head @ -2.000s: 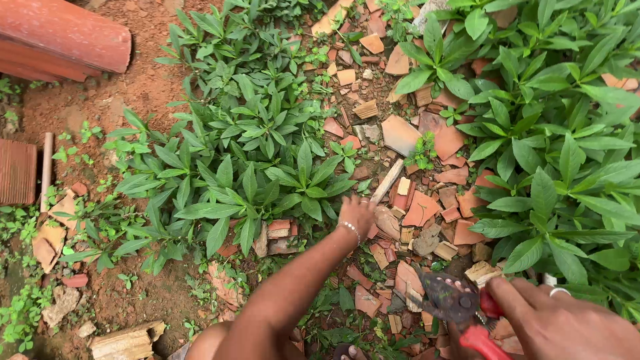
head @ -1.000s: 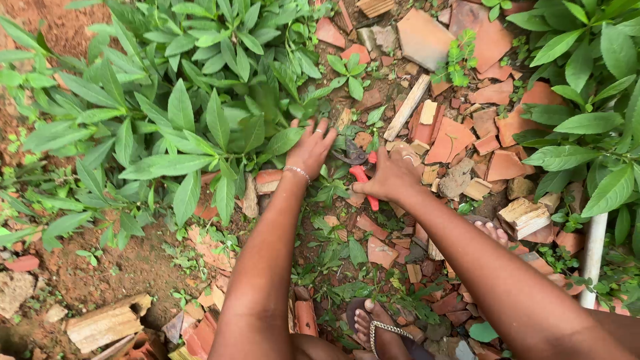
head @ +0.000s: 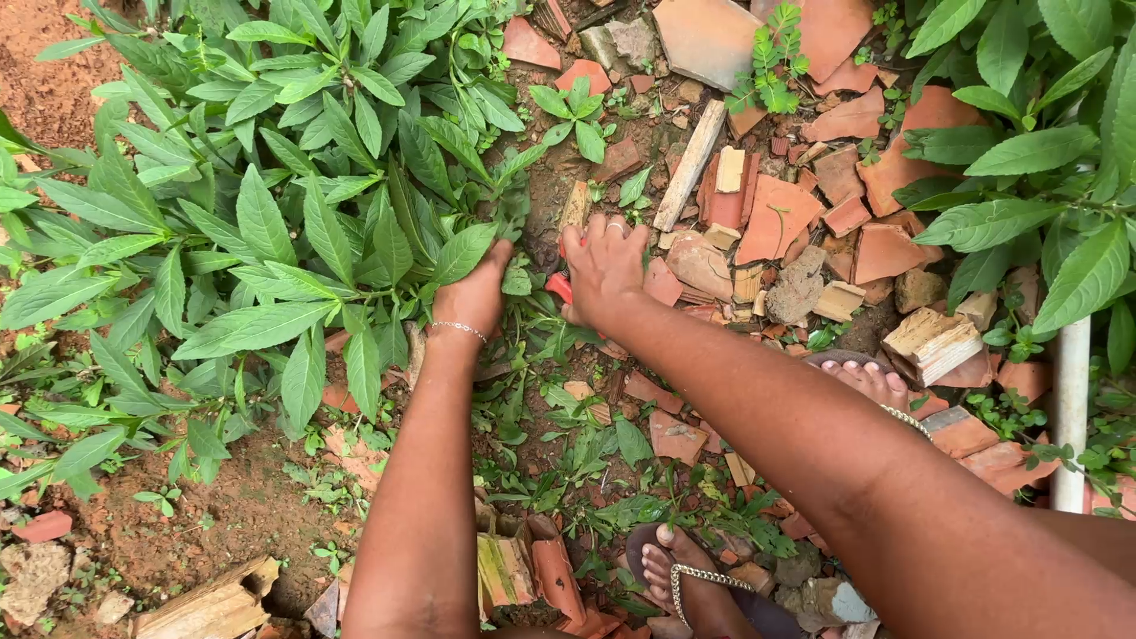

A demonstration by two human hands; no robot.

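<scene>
My left hand (head: 472,288) reaches in at the right edge of a leafy green plant (head: 328,222), its fingers hidden under the leaves. Just right of it, my right hand (head: 606,271) is closed on red-handled pruning shears (head: 559,287); only parts of the red handles show, and the blades are hidden by leaves and the hand. A small gap with low leaves and stems lies between my two hands.
Broken clay tiles (head: 777,217) and a narrow wood strip (head: 690,165) cover the ground at right. More leafy plants (head: 1038,151) and a pale pipe (head: 1070,408) stand farther right. My sandalled feet (head: 701,581) are at the bottom, near hollow clay pieces (head: 555,568).
Two seconds ago the shears were at lower right, away from my left hand; they have come over beside it. My left hand has since gone in under the leaves. The view is closer to the ground.
</scene>
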